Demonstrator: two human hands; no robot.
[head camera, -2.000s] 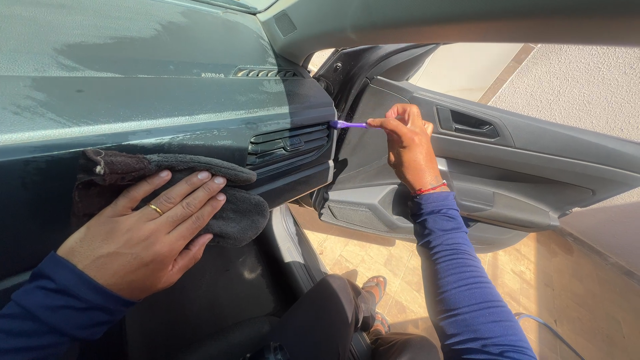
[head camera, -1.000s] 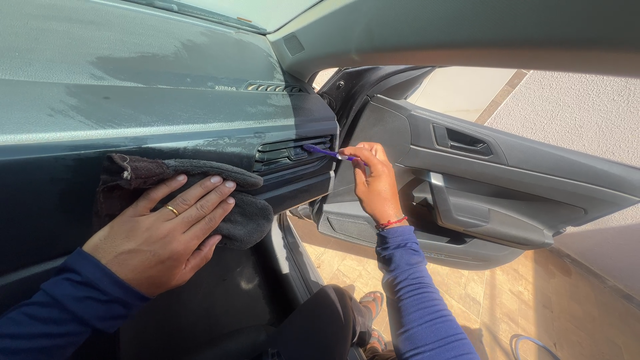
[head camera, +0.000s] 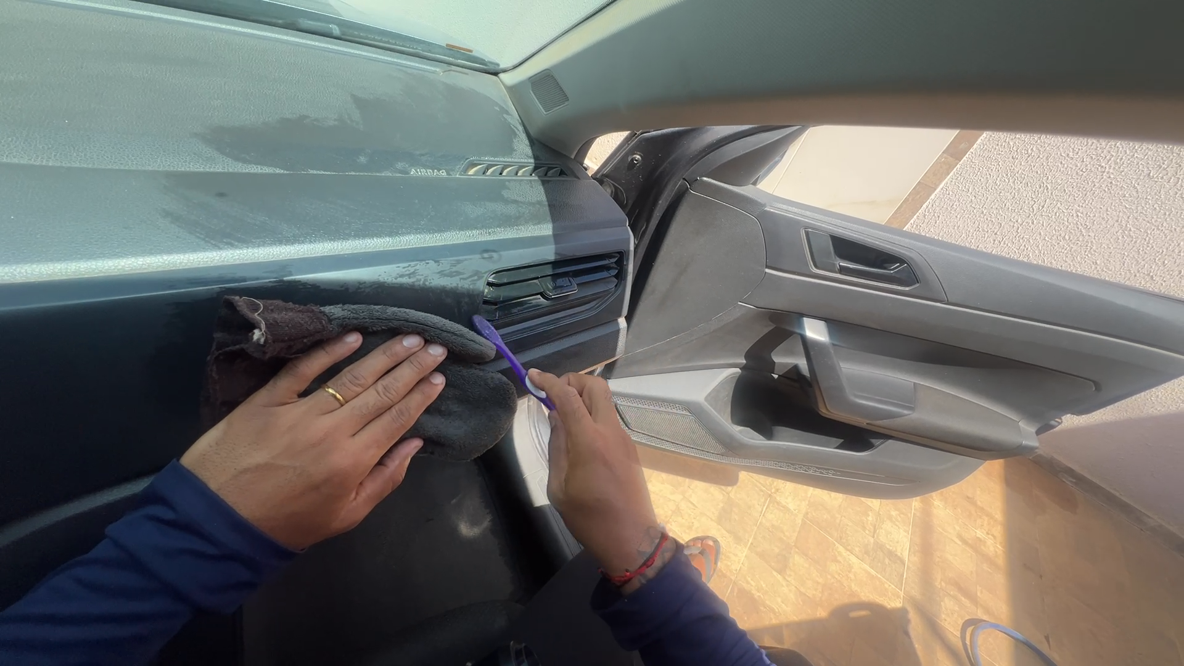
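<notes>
My left hand (head camera: 324, 430) lies flat with its fingers over a dark grey cloth mitt (head camera: 467, 407), pressing it against the front of the car dashboard (head camera: 111, 361). A purple toothbrush (head camera: 507, 353) is pinched between the thumb and fingers of my right hand (head camera: 597, 453). Its head points up and left, just below the left end of the side air vent (head camera: 555, 285) and close to the mitt's edge. Whether the bristles touch the trim I cannot tell. Patchy marks cover parts of the dashboard top.
The open car door (head camera: 925, 342) stands to the right, with its inner handle (head camera: 860, 259) and pull grip (head camera: 832, 375). Above runs the windshield pillar (head camera: 740, 74). A foot in a sandal (head camera: 703, 557) and a hose or cable (head camera: 1004, 634) show on the tiled floor (head camera: 832, 536).
My right hand has moved left and down with the toothbrush, which was at the vent's right edge, then across its slats. My left hand stays on the mitt.
</notes>
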